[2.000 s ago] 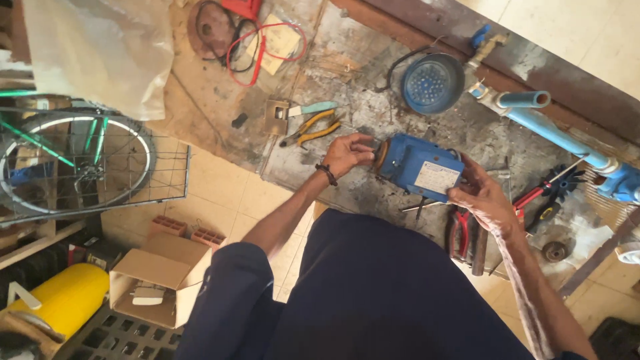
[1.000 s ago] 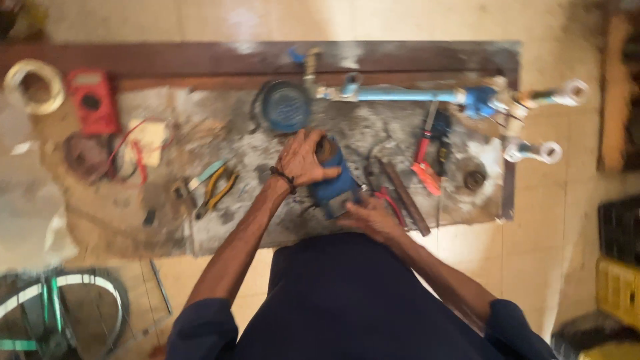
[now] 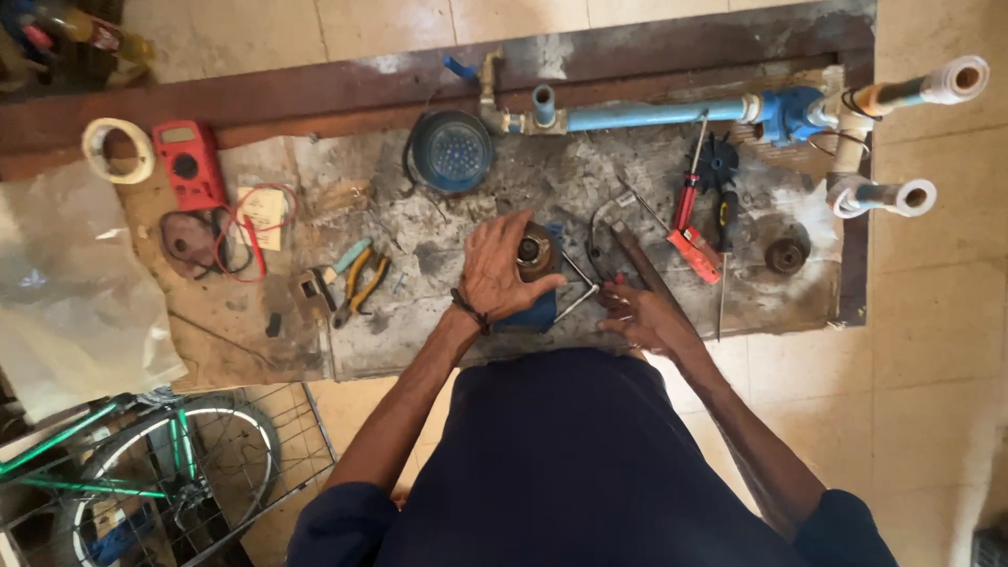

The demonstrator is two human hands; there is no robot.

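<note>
A blue electric motor (image 3: 529,316) stands on the stained work surface, its round rusty end turned up toward me. My left hand (image 3: 500,272) grips that upper end, with fingers and thumb spread around its left side. Right of the motor my right hand (image 3: 642,315) reaches low over the surface, fingers partly curled at red-handled pliers, which it largely covers. Whether it grips them is unclear. A metal T-shaped wrench (image 3: 581,303) lies between the motor and my right hand. A dark metal bar (image 3: 642,260) runs up from beside that hand.
Yellow-handled pliers (image 3: 365,279), a red multimeter (image 3: 187,164) and a tape roll (image 3: 118,150) lie to the left. Behind are a round blue cover (image 3: 452,152) and a blue pipe assembly (image 3: 657,116). Screwdrivers, a black fan (image 3: 716,161) and a round metal part (image 3: 786,254) lie right.
The blue motor has gone from lying on its side between both hands to standing on end. My right hand has left it and moved right. The view has shifted.
</note>
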